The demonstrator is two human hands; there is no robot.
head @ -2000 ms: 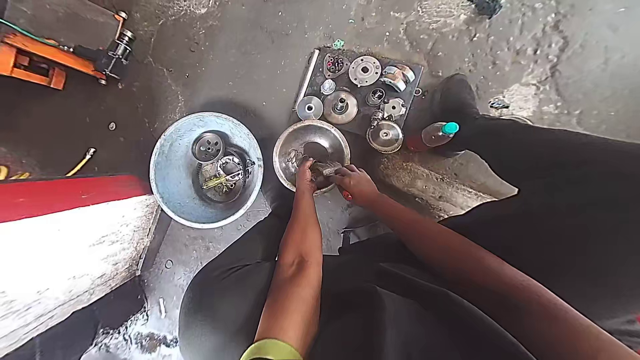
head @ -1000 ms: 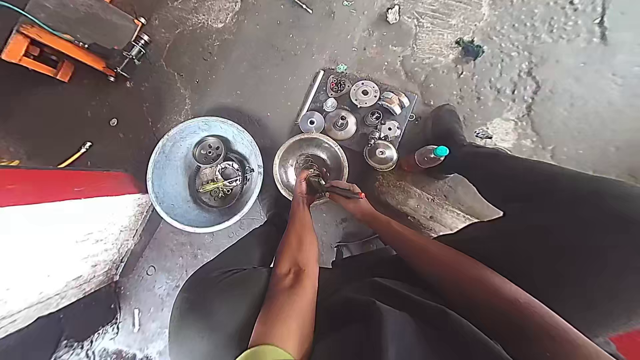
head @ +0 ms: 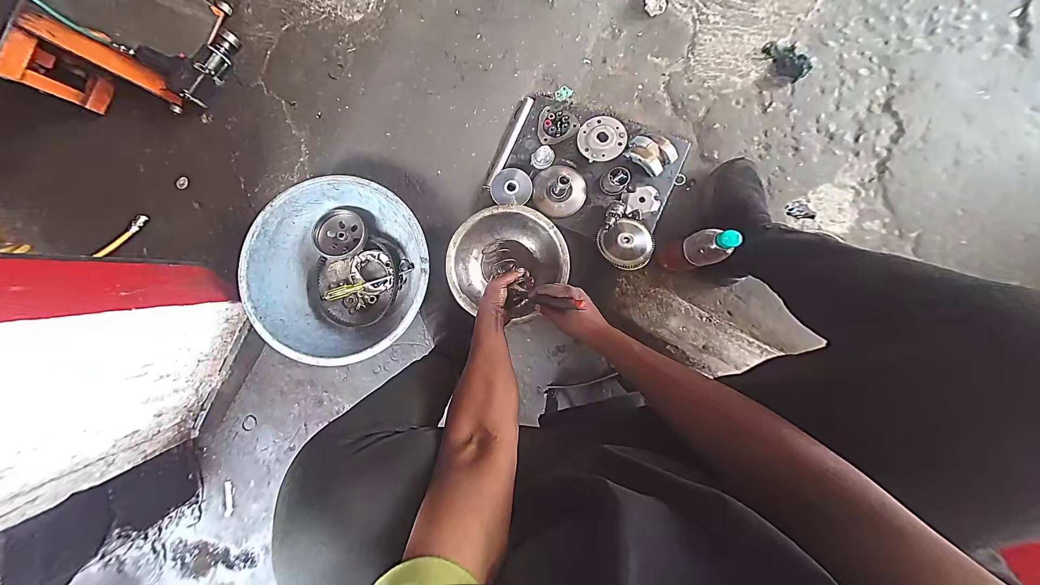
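Over the near side of a round metal bowl (head: pixel 461 258), my left hand (head: pixel 501 294) grips a small dark metal part (head: pixel 520 286) whose exact kind I cannot tell. My right hand (head: pixel 575 313) is shut on a brush-like tool with a dark and red handle (head: pixel 561 302), its tip touching that part. Liquid and curved reflections show inside the bowl. Just beyond it, a dark tray (head: pixel 666 183) bears several metal parts, among them a round flange (head: pixel 602 138) and a disc with a central shaft (head: pixel 559 191). A toothed gear (head: pixel 626 243) lies at the tray's near right corner.
A large blue-grey basin (head: pixel 272 325) with metal parts and a yellow-green bundle stands left. A bottle with a turquoise cap (head: pixel 707 246) is right of the gear, beside my leg. An orange metal frame (head: pixel 97 65) is at upper left, a red and white block (head: pixel 106 325) at left.
Both hands stay together over the bowl. The tool in my right hand has shifted its angle slightly against the part. The basin, tray and bottle keep their places.
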